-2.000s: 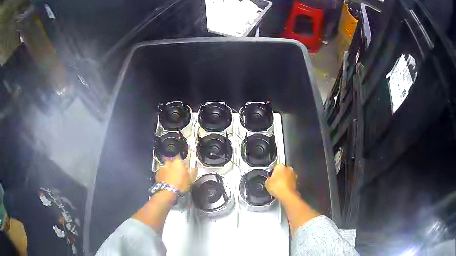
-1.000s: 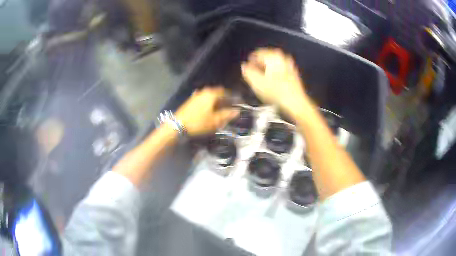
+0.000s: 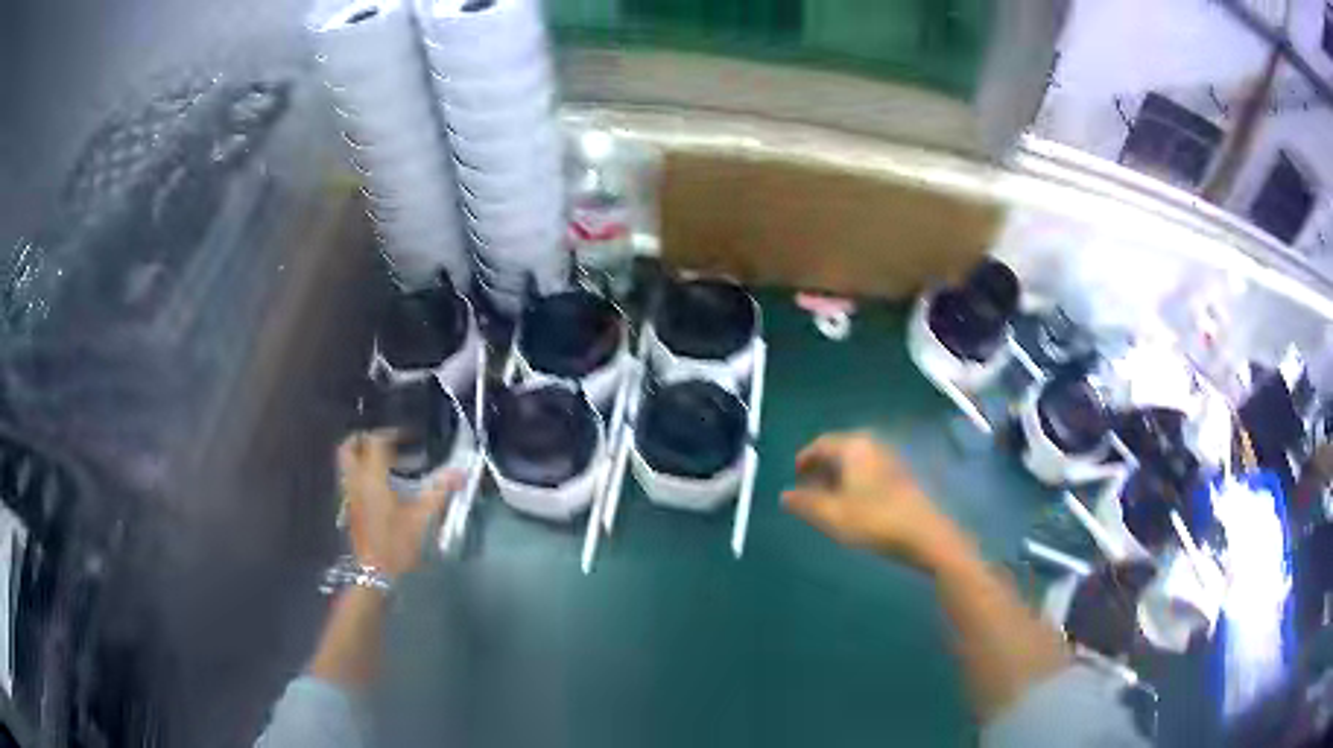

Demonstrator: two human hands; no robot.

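Several white camera units (image 3: 548, 453) with black round tops and white stick antennas stand in two rows on the green bench (image 3: 658, 628). My left hand (image 3: 388, 504) is at the front left unit (image 3: 417, 431), fingers spread around its near side; blur hides how firmly it holds. My right hand (image 3: 863, 497) is over the bench to the right of the rows, fingers curled, with no object visible in it.
More units (image 3: 1075, 424) lie along the bench's right side. Ribbed white columns (image 3: 490, 132), a clear bottle with a red label (image 3: 599, 227), a brown cardboard panel (image 3: 826, 227) and a white-and-red ring (image 3: 829, 314) stand or lie at the back.
The view has turned from the dark tote with units in it to the green bench. Both hands are now over the bench, the left one at a unit.
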